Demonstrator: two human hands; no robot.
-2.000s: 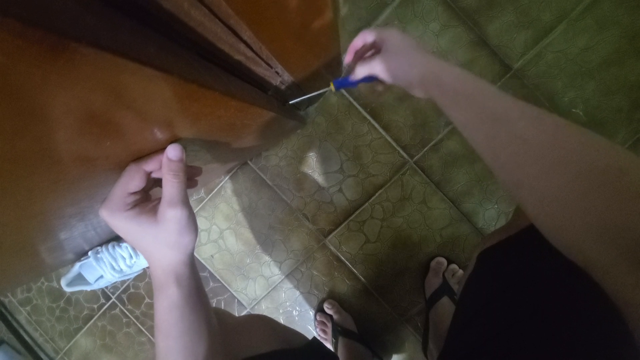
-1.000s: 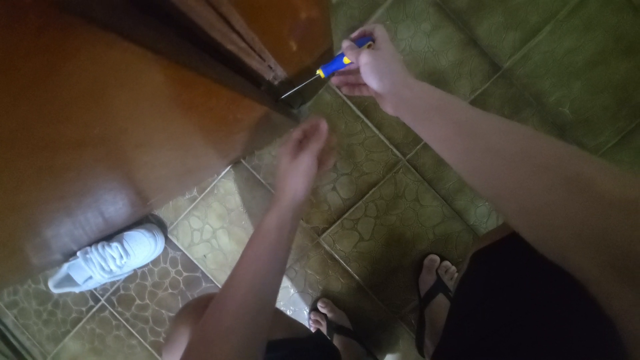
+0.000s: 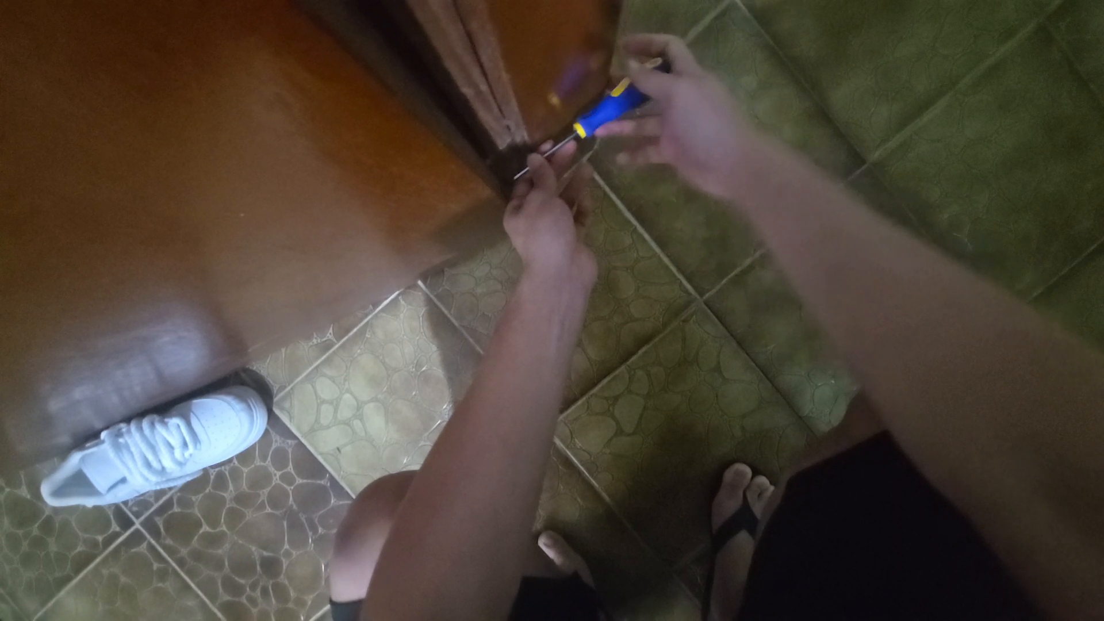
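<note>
My right hand (image 3: 690, 116) holds a screwdriver (image 3: 611, 110) by its blue and yellow handle, at the upper middle of the view. The metal shaft slants down and left to the dark lower edge area of a wooden door (image 3: 285, 147). Beside that edge, the fingers of my left hand (image 3: 545, 211) are at the shaft near its tip. Whether they pinch the shaft or only touch it cannot be made out. The tip lies in shadow, and what it meets is not visible.
A white lace-up sneaker (image 3: 164, 444) stands at the door's bottom edge on the left. Patterned tiles (image 3: 655, 414) cover the floor. My feet in black flip-flops (image 3: 733, 526) are below my arms. A second wooden panel (image 3: 552, 52) is behind the screwdriver.
My left hand has moved from the left, below the door's face, up to the screwdriver's shaft. My right hand still holds the screwdriver, whose handle is tilted more upward than two seconds ago.
</note>
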